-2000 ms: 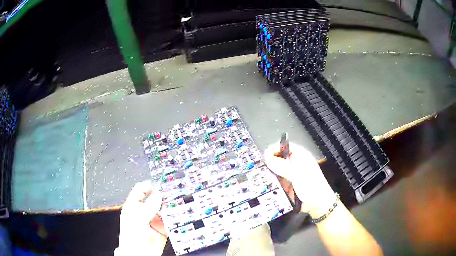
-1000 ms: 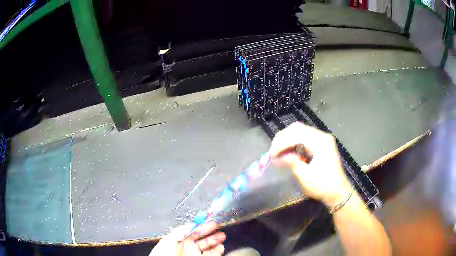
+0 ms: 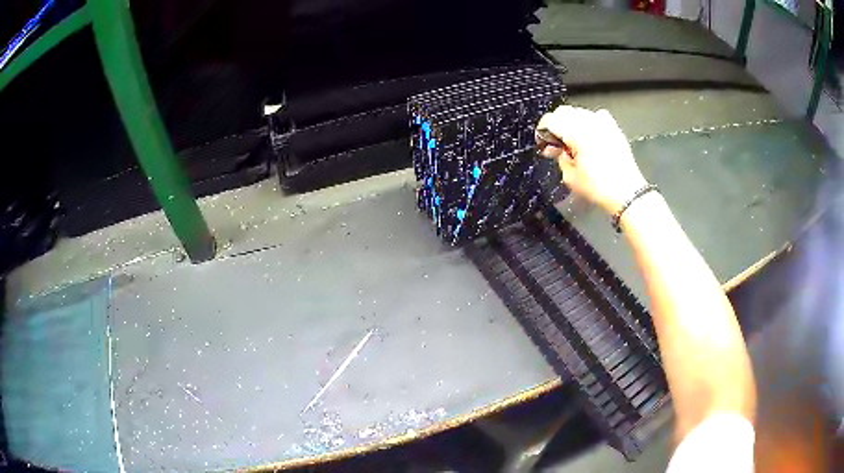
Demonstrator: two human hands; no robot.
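My right hand [image 3: 597,157] is at the upper right corner of a circuit board panel [image 3: 504,189], its fingers closed at that edge. The panel leans at a slant against the front of the block of racked boards [image 3: 486,106]. Its lower left corner is low near the black ridged PCB rack [image 3: 574,305], and blue components line its left edge. A small dark object, perhaps the side cutters [image 3: 551,140], shows at my fingers, mostly hidden. My left hand is not in view.
The rack runs toward me over the front edge of the bench mat [image 3: 231,351]. Pale clippings lie along that edge. A green post [image 3: 153,148] stands at the left, with dark equipment behind the bench.
The panel was held flat in both hands, then edge-on, and is now at the racked boards. My right hand has moved up and forward; my left hand has left the view.
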